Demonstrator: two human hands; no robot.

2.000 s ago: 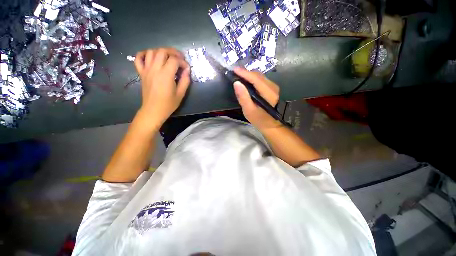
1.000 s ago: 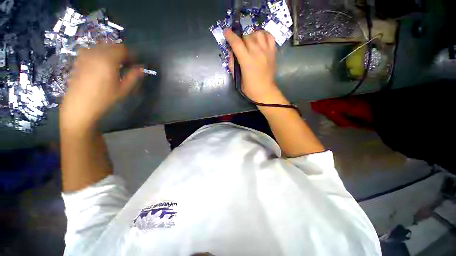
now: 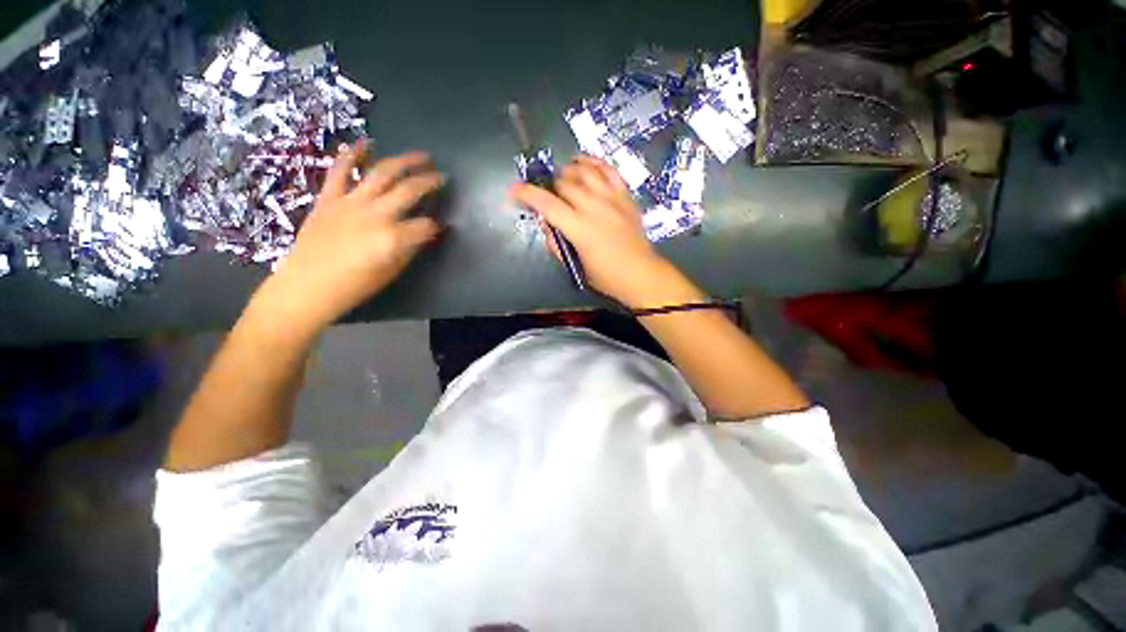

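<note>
My right hand (image 3: 598, 228) holds the black soldering iron (image 3: 567, 257), its metal tip pointing up the bench. A small board (image 3: 538, 164) lies at or under the fingers of this hand; whether it is gripped is unclear. My left hand (image 3: 350, 235) is spread palm down at the right edge of the heap of whitish strips with reddish wires (image 3: 274, 146). Its fingers are apart and I see nothing in them. A loose pile of white and blue circuit boards (image 3: 661, 111) lies just right of the iron.
A silvery-grey board pile (image 3: 120, 210) is at far left. A cardboard tray of grey bits (image 3: 840, 114) is at upper right, with the solder spool (image 3: 941, 207) below it. The dark soldering station (image 3: 982, 68) shows a red light. The iron's cord (image 3: 685, 309) crosses my right wrist.
My left hand has gone to the strip heap, and the strip last seen at its fingers no longer shows. My right hand, still holding the iron, has come off the board pile towards the wearer.
</note>
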